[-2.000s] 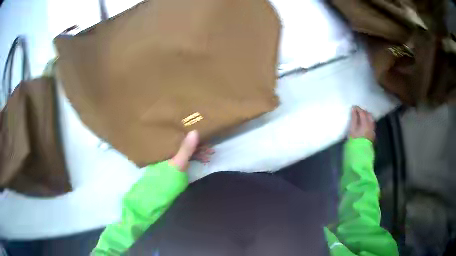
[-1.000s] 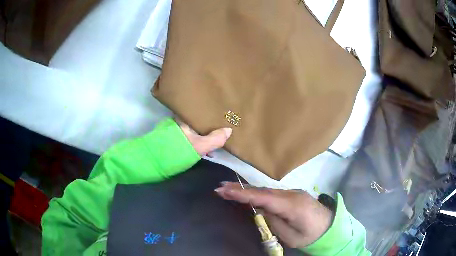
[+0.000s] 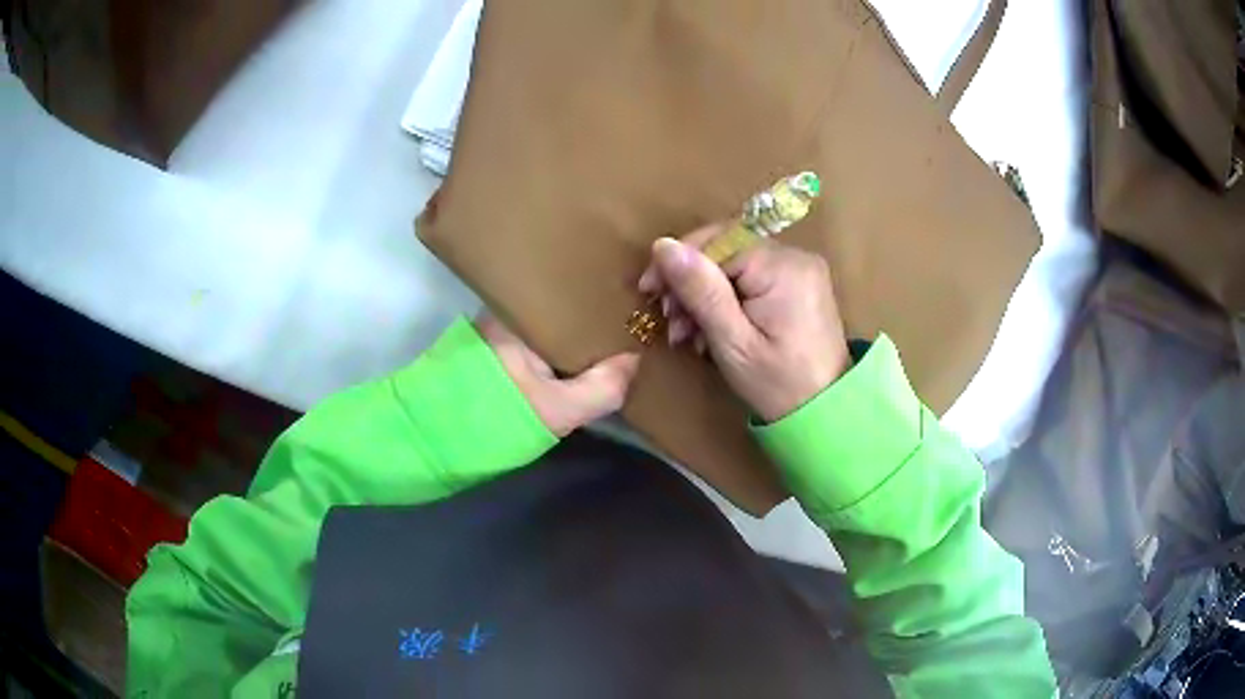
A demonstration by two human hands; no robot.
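Observation:
A tan-brown tote bag (image 3: 574, 164) lies on the white-covered table. A small gold metal logo (image 3: 640, 325) sits low on it, near the bag's front edge. My left hand (image 3: 567, 389) grips that edge, thumb on top just below the logo and fingers hidden underneath. My right hand (image 3: 758, 314) holds a yellowish tape-wrapped handle (image 3: 771, 219) with a green end like a pen, its fingertips beside the logo. The tool's thin tip is hidden by the fingers.
The white table cover (image 3: 273, 219) curves across the left. A dark brown piece (image 3: 205, 55) lies at the upper left. More brown bags (image 3: 1161, 150) are at the right, with gold glints below. A red carton (image 3: 116, 512) is below the table at the left. Folded white sheets (image 3: 444, 96) lie beside the bag.
My right hand has risen from in front of the apron to the logo, with the tool turned handle-up. My left hand still holds the bag's edge.

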